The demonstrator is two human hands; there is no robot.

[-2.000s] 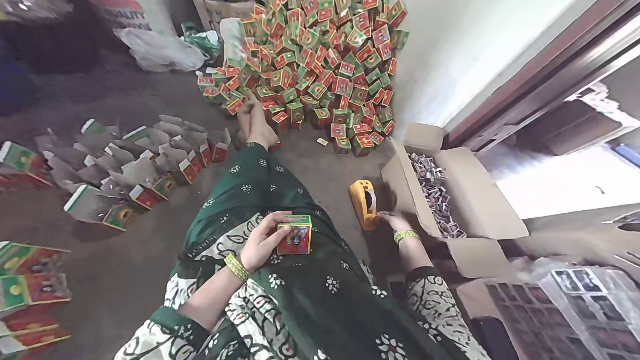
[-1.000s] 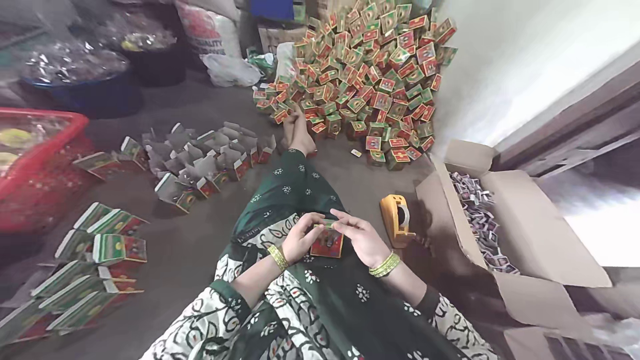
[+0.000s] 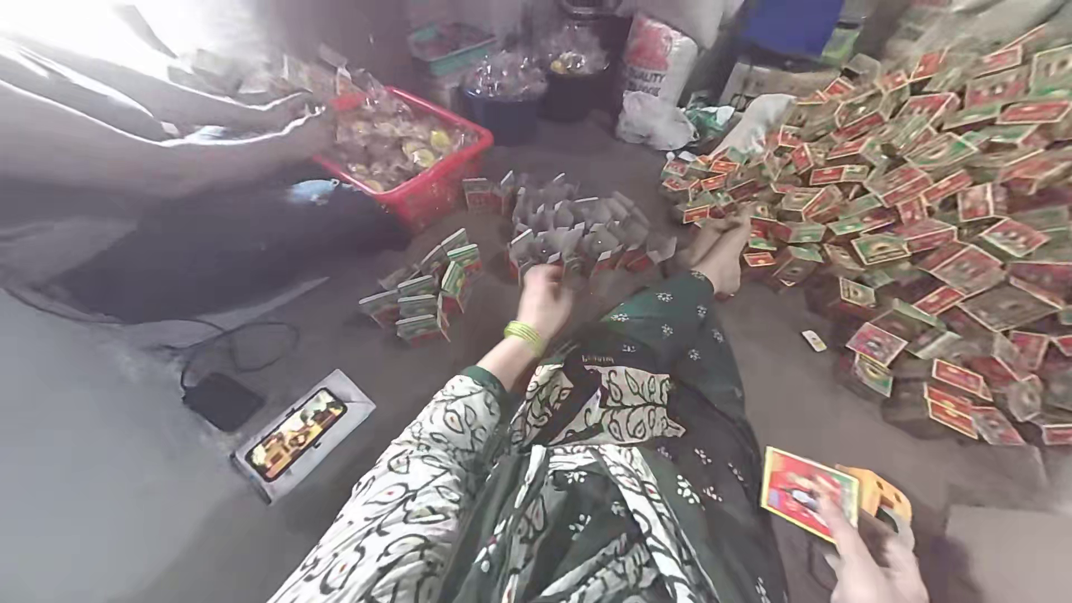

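Note:
My right hand (image 3: pixel 875 557) holds a small red and green printed cardboard box (image 3: pixel 808 492) at the lower right, thumb across its face. Partly behind that box, a yellow tape dispenser (image 3: pixel 879 494) rests on the floor. My left hand (image 3: pixel 546 301) reaches out to the near edge of a cluster of open small boxes (image 3: pixel 578 222) with raised flaps; its fingertips are blurred, and whether they grip a box cannot be told. Left of this hand stands a smaller group of green and red boxes (image 3: pixel 419 293).
A large pile of small boxes (image 3: pixel 946 218) covers the floor at right, beside my feet. Another person's arm (image 3: pixel 209 155) reaches to a red basket (image 3: pixel 440 172) of wrapped items. A lit phone (image 3: pixel 297 431) lies lower left, near a black adapter (image 3: pixel 222 402).
The view has swung left. My hands were together on the small box in my lap; now they are apart, the left out by the open boxes, the right holding a box near the dispenser.

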